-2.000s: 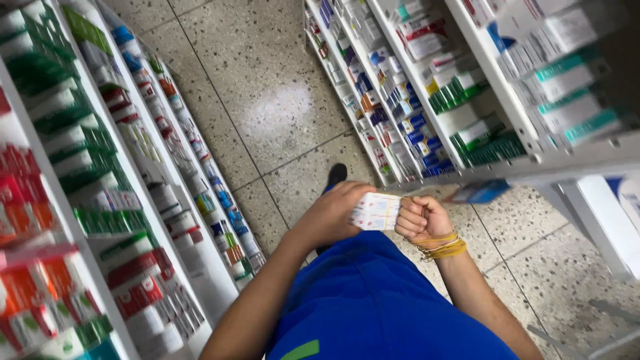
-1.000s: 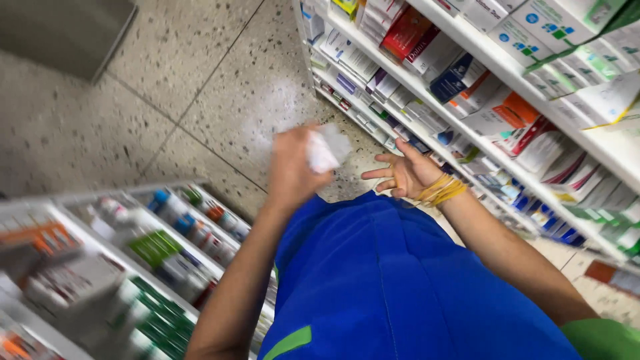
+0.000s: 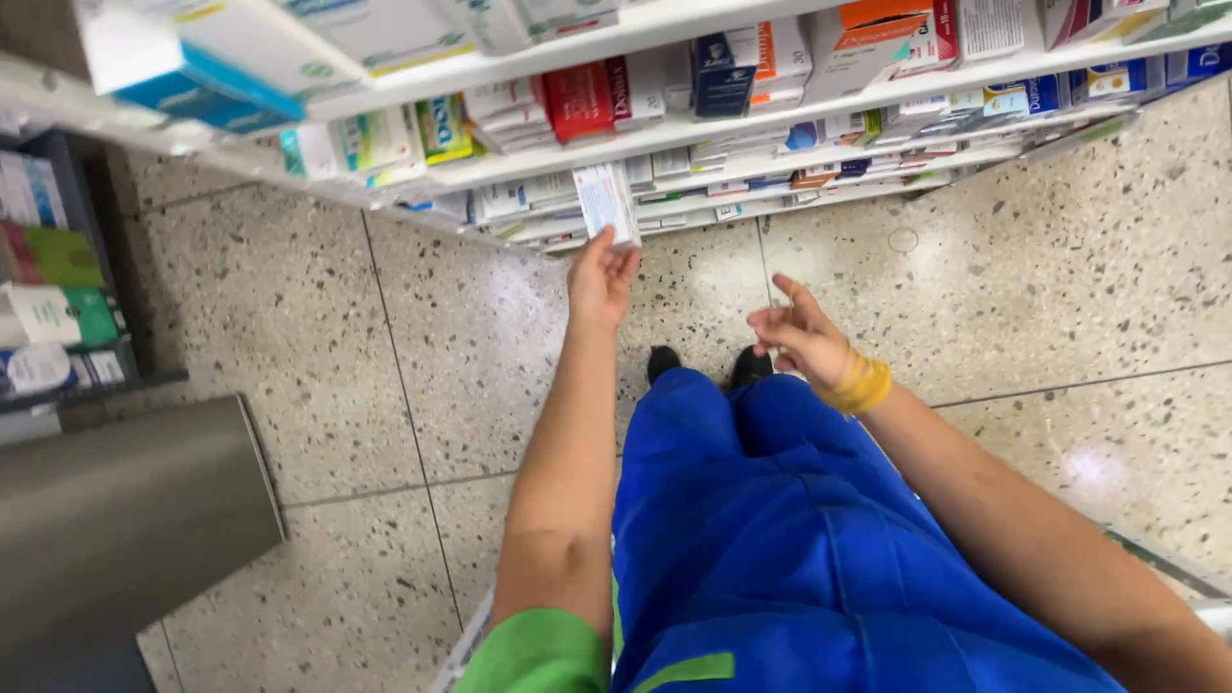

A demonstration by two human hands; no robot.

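Note:
My left hand (image 3: 603, 281) grips the near end of a white medicine box (image 3: 607, 204) between thumb and fingers. The box's far end reaches the edge of a white shelf (image 3: 539, 168) in front of me, among other cartons. Its top face bears small print. My right hand (image 3: 801, 332) is raised over the floor in front of my knees, fingers apart and holding nothing. Several yellow rubber bands (image 3: 857, 383) circle the right wrist.
Packed medicine cartons, among them a red box (image 3: 579, 100) and a dark blue box (image 3: 724, 75), line the shelves ahead. A grey panel (image 3: 135, 520) stands at left below a dark rack (image 3: 72, 279) of boxes. Speckled tile floor (image 3: 500, 366) lies between.
The view has turned strongly to face the shelves. My hands were together at the white carton two seconds ago; they are apart now, and my left hand has reached out to the shelf with a white box.

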